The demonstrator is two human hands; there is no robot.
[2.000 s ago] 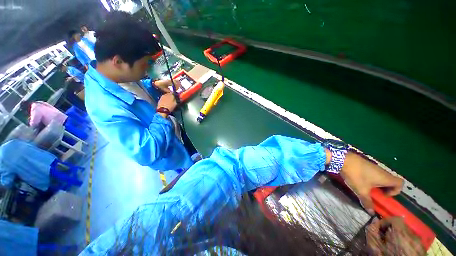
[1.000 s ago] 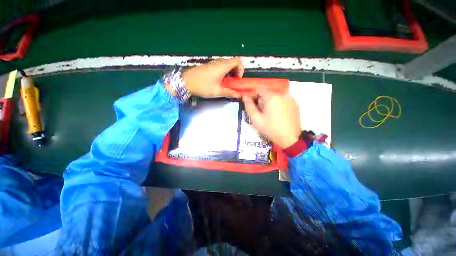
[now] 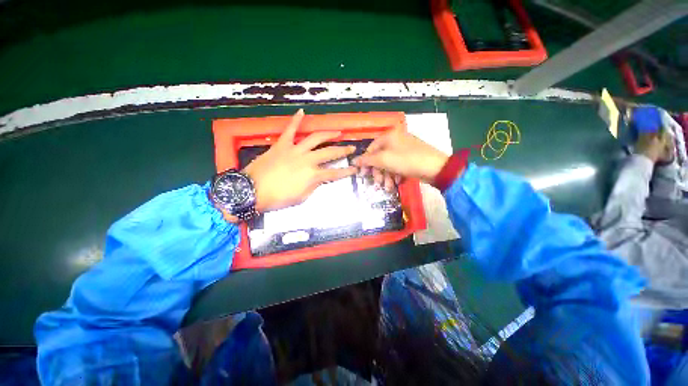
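An open-backed tablet unit [image 3: 302, 240] lies in a red rectangular frame [image 3: 317, 255] on the dark green bench. A large silver-white battery pack [image 3: 317, 211] fills much of it. My left hand [image 3: 290, 170] lies flat over the unit's upper left part, fingers spread, palm down. My right hand [image 3: 400, 157] is over the upper right part, its thumb and fingertips together close to my left fingertips. Whether anything small is between the right fingertips cannot be told. The hands hide the unit's upper part.
A white sheet [image 3: 434, 200] lies partly under the frame's right side. A looped yellow wire [image 3: 501, 140] lies farther right. Behind the chipped white rail [image 3: 196, 92], another red frame [image 3: 498, 59] sits on the green conveyor. A person in grey [image 3: 641, 219] is at the right.
My left hand has let go of the frame's far edge and moved flat onto the unit. My right hand has shifted off the red edge. The view has turned right.
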